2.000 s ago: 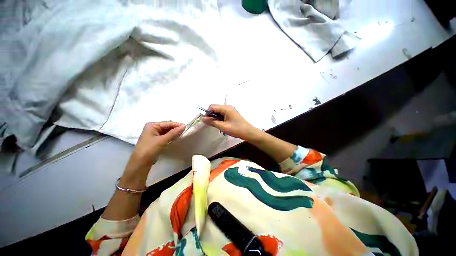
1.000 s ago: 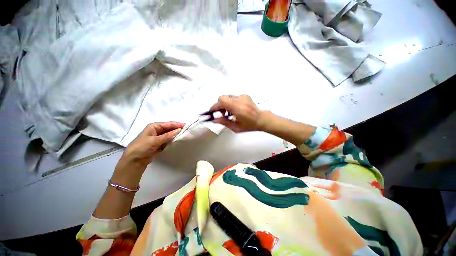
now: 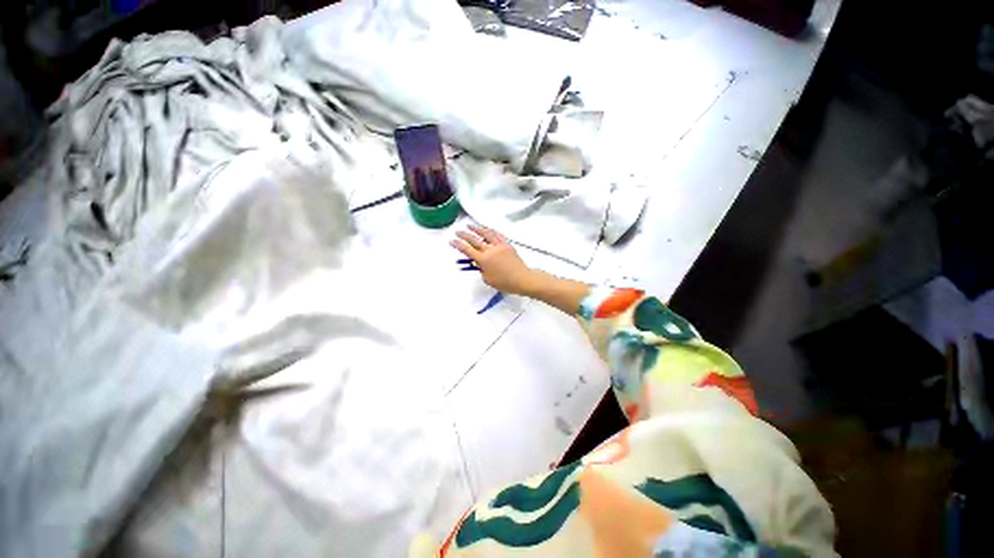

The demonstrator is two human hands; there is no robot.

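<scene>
My right hand (image 3: pixel 493 262) reaches forward over the white table, fingers stretched out, near the foot of the phone. The dark tips of the thread snips (image 3: pixel 467 264) poke out below the fingers; the rest is hidden under the palm. A short blue cord (image 3: pixel 491 303) trails below the hand. The pale garment (image 3: pixel 311 381) lies spread at the left and in front of me, with dark folds and a thin seam line. My left hand is not in view.
A smartphone (image 3: pixel 423 164) stands upright in a green ring (image 3: pixel 434 213) just beyond my right hand. Another pale cloth piece (image 3: pixel 556 213) lies to its right. Heaped cloth (image 3: pixel 164 120) covers the far left. The table's dark edge runs down the right.
My view has swung to the far side of the table. My right hand has moved away from the held cloth toward the phone and opened its fingers. My left hand has left the picture.
</scene>
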